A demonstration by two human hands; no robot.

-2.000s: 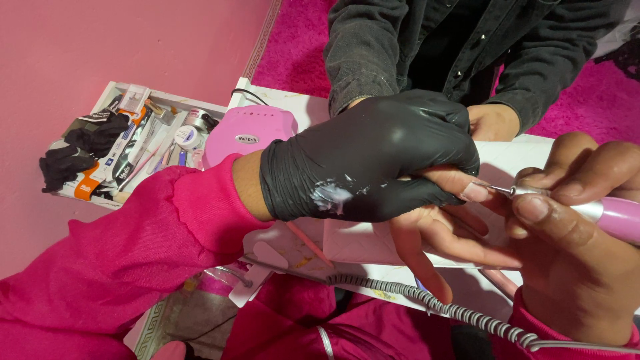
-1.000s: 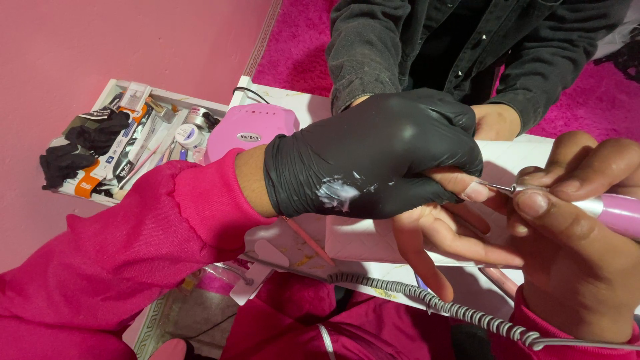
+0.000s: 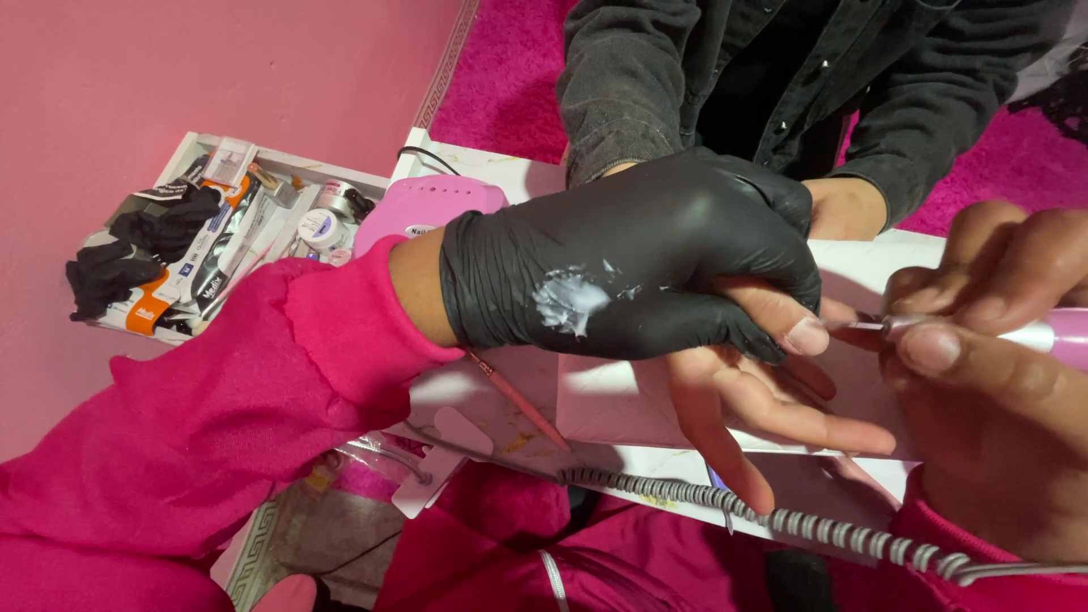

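My left hand (image 3: 637, 255), in a black glove with a white smear on its back, grips the client's hand (image 3: 748, 391) around one finger. That finger's nail (image 3: 806, 337) points right, and its other fingers spread below my glove. My ungloved right hand (image 3: 986, 357) holds a pink and silver electric nail drill (image 3: 1037, 336) between thumb and fingers. The thin metal bit (image 3: 854, 324) is at the tip of the nail; whether it touches cannot be told. A coiled grey cord (image 3: 722, 497) runs below both hands.
A pink nail machine (image 3: 433, 204) stands on the white table behind my left wrist. Left of it, an open drawer (image 3: 280, 161) holds jars, packets and black gloves. A pink-handled brush (image 3: 518, 399) lies beside a white cushion (image 3: 595, 399). Across the table sits a person in a dark jacket (image 3: 629, 76).
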